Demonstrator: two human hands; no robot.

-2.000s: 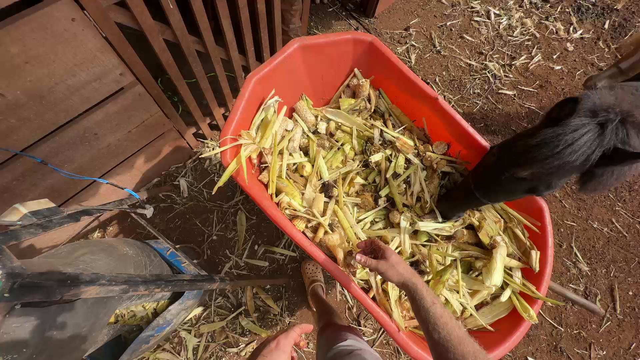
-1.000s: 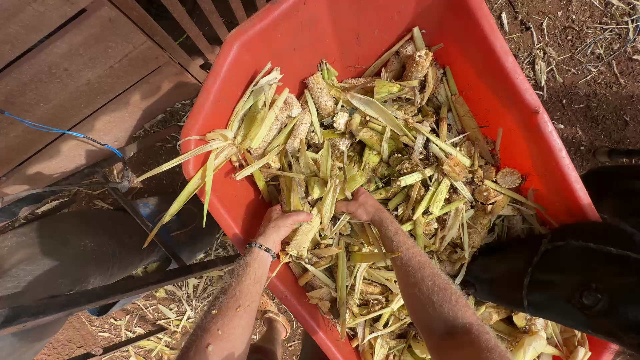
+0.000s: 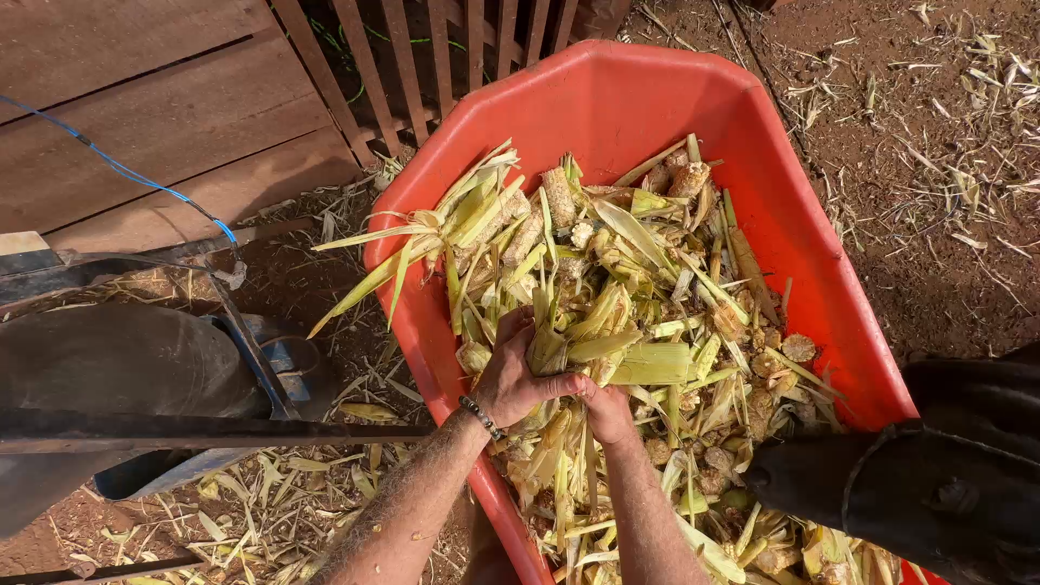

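A red plastic tub [image 3: 650, 89] holds a heap of corn cobs and husks [image 3: 634, 236]. My left hand [image 3: 516, 378], with a beaded bracelet at the wrist, grips a bunch of corn husks [image 3: 597, 333] above the heap, near the tub's left side. Close against it, my right hand [image 3: 605, 406] holds the lower part of the same bunch; its fingers are partly hidden behind the husks. Long husk leaves [image 3: 390, 240] hang over the tub's left rim.
A dark animal's muzzle [image 3: 821, 479], with a cord around it, reaches into the tub at right. Wooden slats [image 3: 406, 65] and boards [image 3: 179, 114] stand upper left, with a blue cord [image 3: 130, 171]. A dark metal bar [image 3: 203, 429] runs at left. Husk scraps litter the ground.
Two seconds ago my hands were apart, the left outside the tub. One second ago both were down on the heap; now they are together around a bunch of husks.
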